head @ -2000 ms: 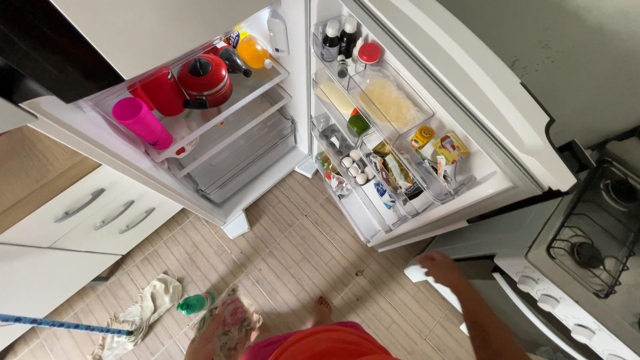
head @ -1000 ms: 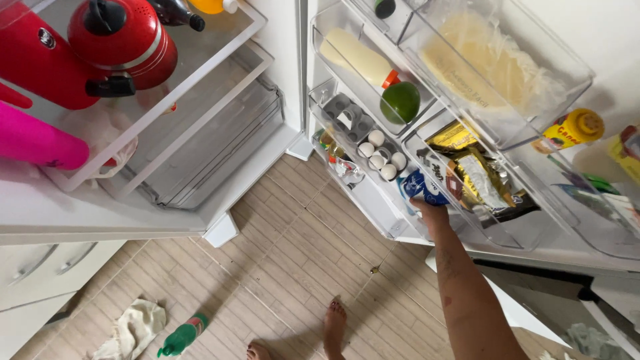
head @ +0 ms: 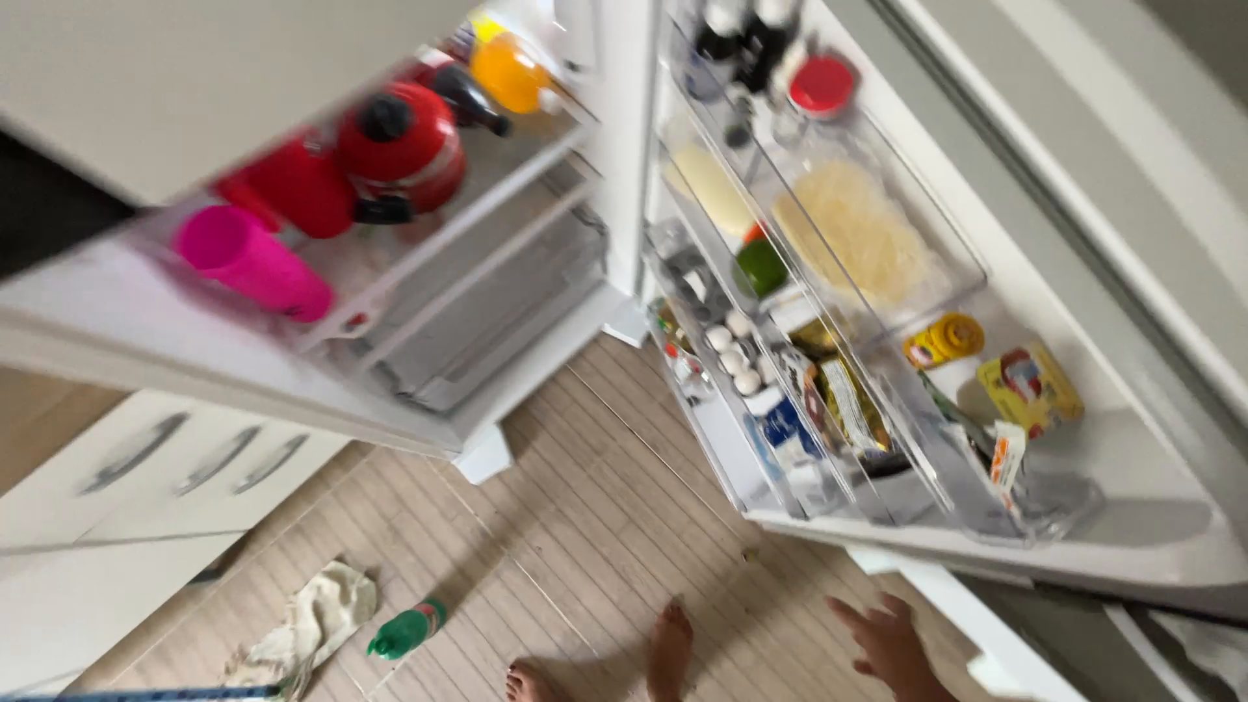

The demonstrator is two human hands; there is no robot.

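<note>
My right hand [head: 882,634] is empty, its fingers apart, below the open refrigerator door [head: 1131,439]. My left hand is out of view. In the door's lower bins are white eggs [head: 733,356], a blue and white package [head: 788,429] and gold packets [head: 853,405]. Higher up lie a clear container of pale food [head: 858,234], a green item [head: 760,268], a yellow bottle [head: 944,339], a yellow box [head: 1031,388] and a red-lidded jar [head: 822,86]. On the refrigerator shelf are a magenta cup [head: 255,263], a red kettle [head: 402,151] and an orange bottle [head: 511,73].
A green plastic bottle [head: 407,630] lies on the floor near a pale cloth [head: 317,624] and a blue patterned handle [head: 166,694]. White drawers [head: 136,487] stand at the left. My bare feet [head: 671,648] are at the bottom; a dark appliance is at the lower right.
My right hand has let go of the blue and white package, which sits in the lower door bin, and has drawn back below the door. The view has pulled back from the shelves.
</note>
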